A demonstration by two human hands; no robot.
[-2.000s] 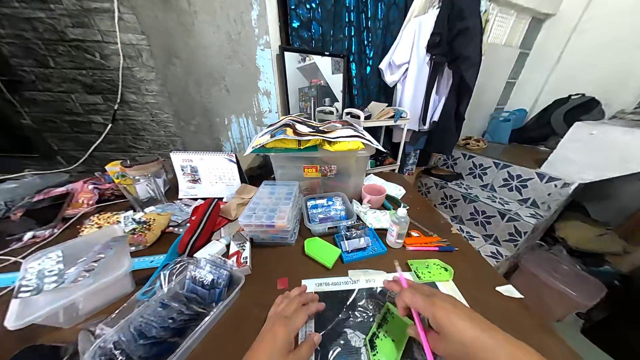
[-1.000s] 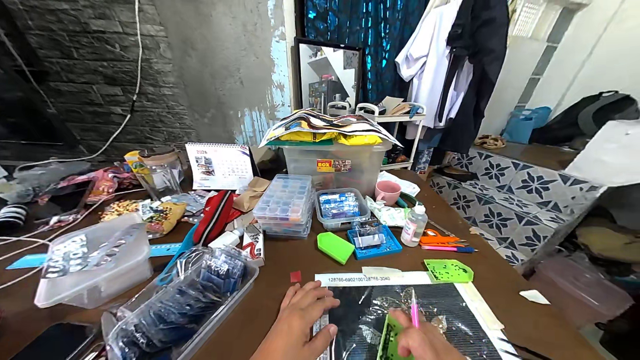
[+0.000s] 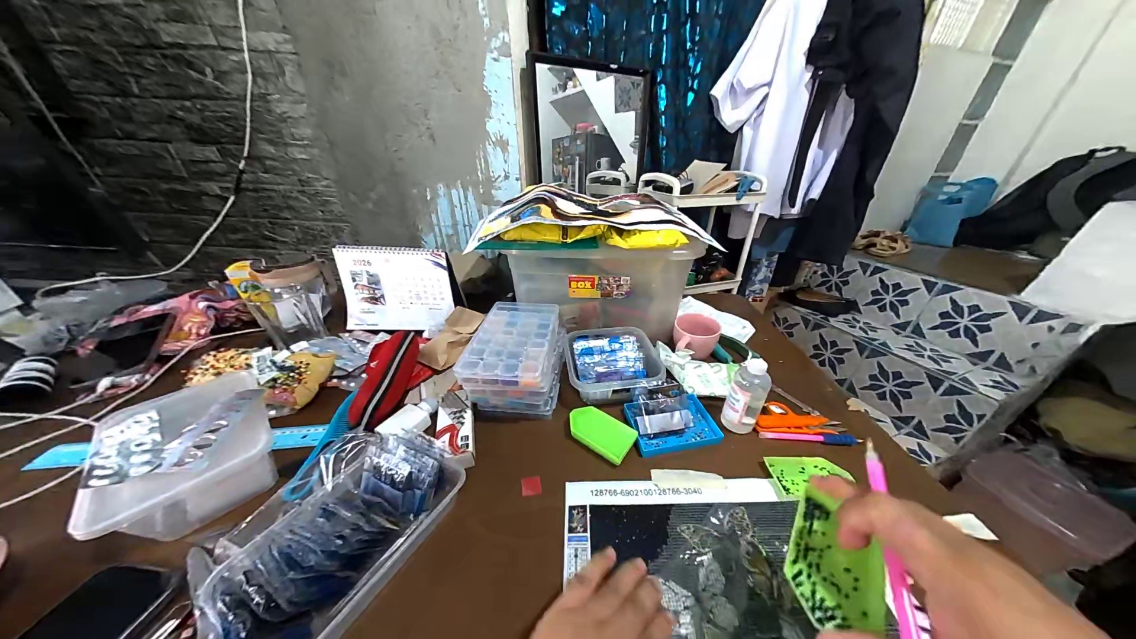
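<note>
A diamond painting canvas with dark areas and a clear film lies on the brown table. My left hand rests on its lower left part, fingers spread, holding nothing. Above its right side, my right hand holds a green plastic bead tray, tilted and dotted with dark beads, along with a pink drill pen pointing up. Another green tray with dark beads lies at the canvas's top right edge. A bright green tray sits beyond the canvas.
Beyond lie a blue tray, a small bottle, orange scissors, a pink mug and stacked bead organizers. On the left are a tub of dark packets, a translucent container and a phone.
My right hand has lifted the green bead tray from the canvas and moved right with the pink pen. My left hand stays on the canvas.
</note>
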